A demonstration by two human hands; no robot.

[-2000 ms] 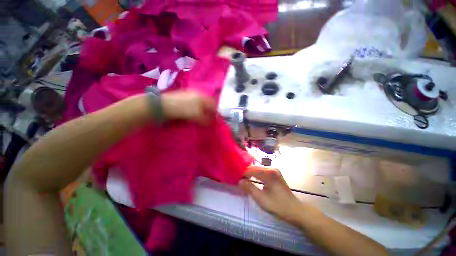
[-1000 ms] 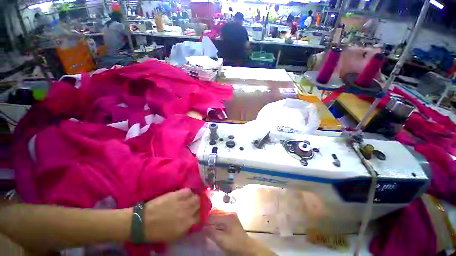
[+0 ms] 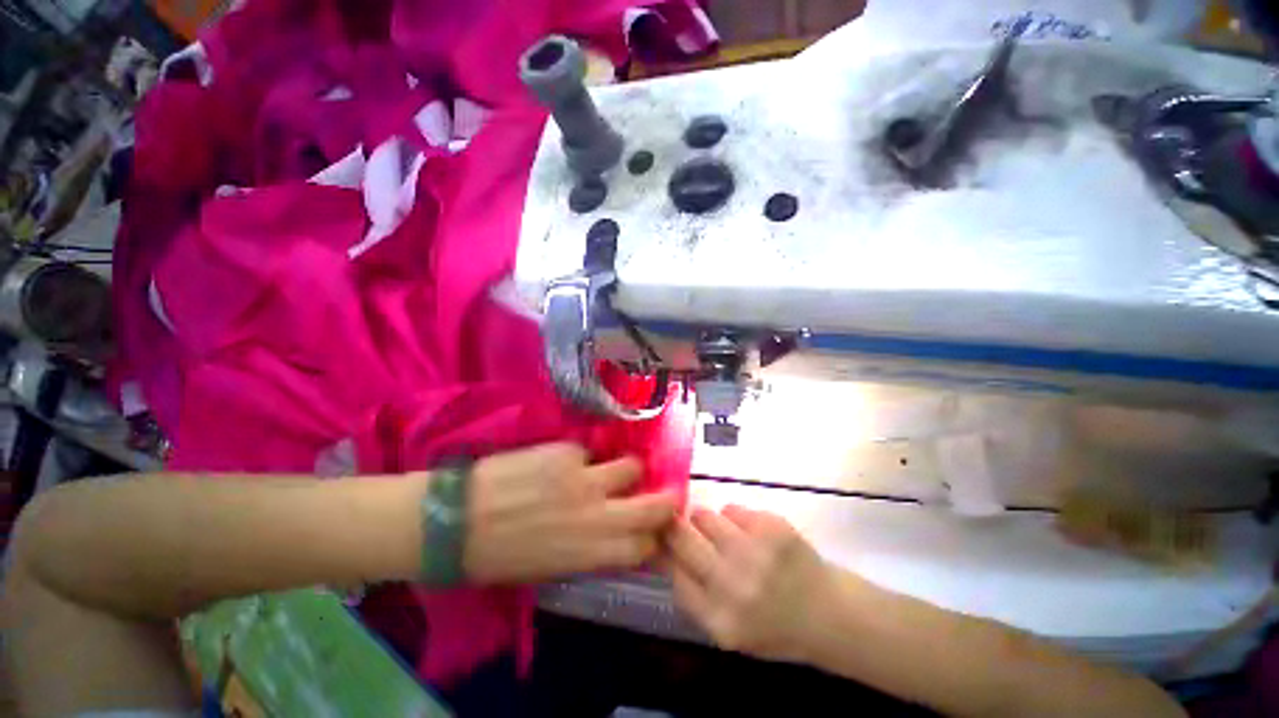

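The magenta garment [image 3: 323, 330] with pale lilac parts lies heaped left of the sewing machine head [image 3: 870, 211], its lit edge running beside the needle area and glowing red. My left hand [image 3: 561, 512], with a band at the wrist, lies on the cloth just in front of the needle area, fingers bent and pressing it. My right hand [image 3: 743, 572] pinches the cloth edge at its fingertips, touching my left fingertips. The thread take-up guard [image 3: 571, 344] is above the cloth; the needle tip cannot be made out in the glare.
The presser foot screw [image 3: 572, 105] stands on the head's left end. The bobbin winder [image 3: 1206, 154] is at the right edge. A white cloth or bag with blue writing [image 3: 1045, 20] is behind the head. A green patterned board [image 3: 316, 659] is at lower left.
The view has tilted down and closer to the machine since one second ago. My left hand has moved from spreading cloth to rest beside my right hand at the edge.
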